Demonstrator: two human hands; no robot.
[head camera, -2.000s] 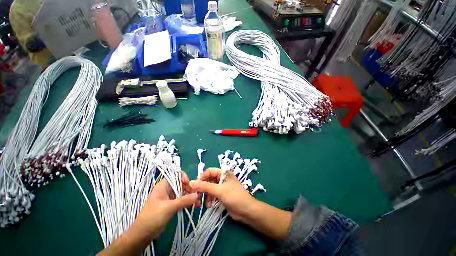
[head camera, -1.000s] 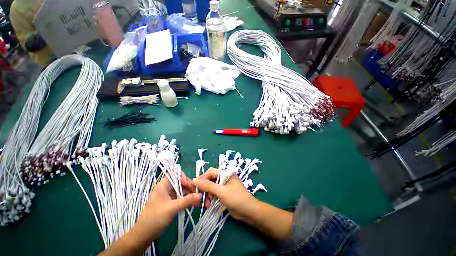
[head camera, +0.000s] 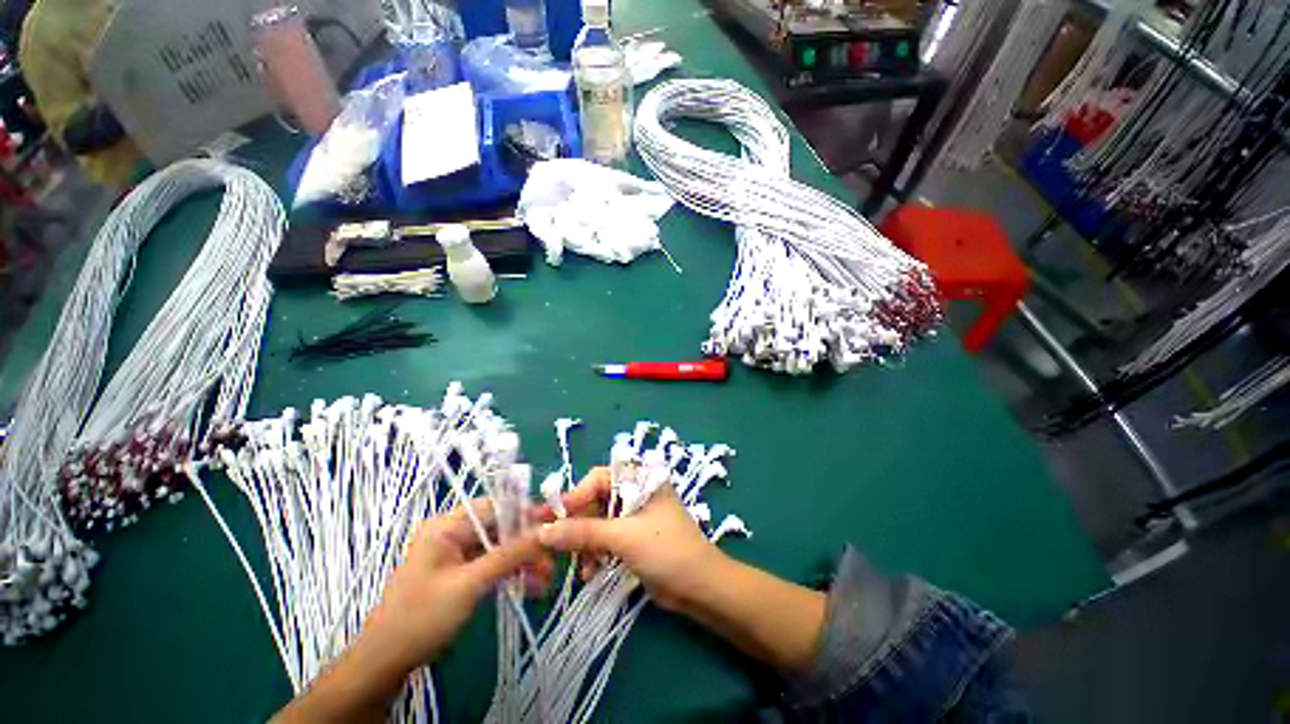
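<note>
Many white cable assemblies (head camera: 347, 523) lie fanned on the green bench in front of me, their small white connector housings (head camera: 340, 417) pointing away from me. My left hand (head camera: 446, 566) is closed around a few white cables, whose ends are blurred. My right hand (head camera: 637, 535) holds a bunch of white cables (head camera: 587, 637) with their connector ends (head camera: 679, 460) sticking out above the fingers. The fingertips of both hands meet between the bunches, at a single cable end; the fingers hide the exact grip. A red pen-like tool (head camera: 665, 371) lies beyond my right hand.
Looped cable bundles lie at the left (head camera: 184, 269) and right (head camera: 792, 226). Behind are black strips (head camera: 365, 335), a small squat bottle (head camera: 467, 265), a crumpled white bag (head camera: 594, 212), blue bins (head camera: 495, 177) and a clear bottle (head camera: 603, 99). A red stool (head camera: 962, 255) stands right of the bench.
My left hand has shifted slightly up, and the cables in it now look blurred. My right hand has stayed nearly in place. The cable end between the hands sits lower, closer to the fingers.
</note>
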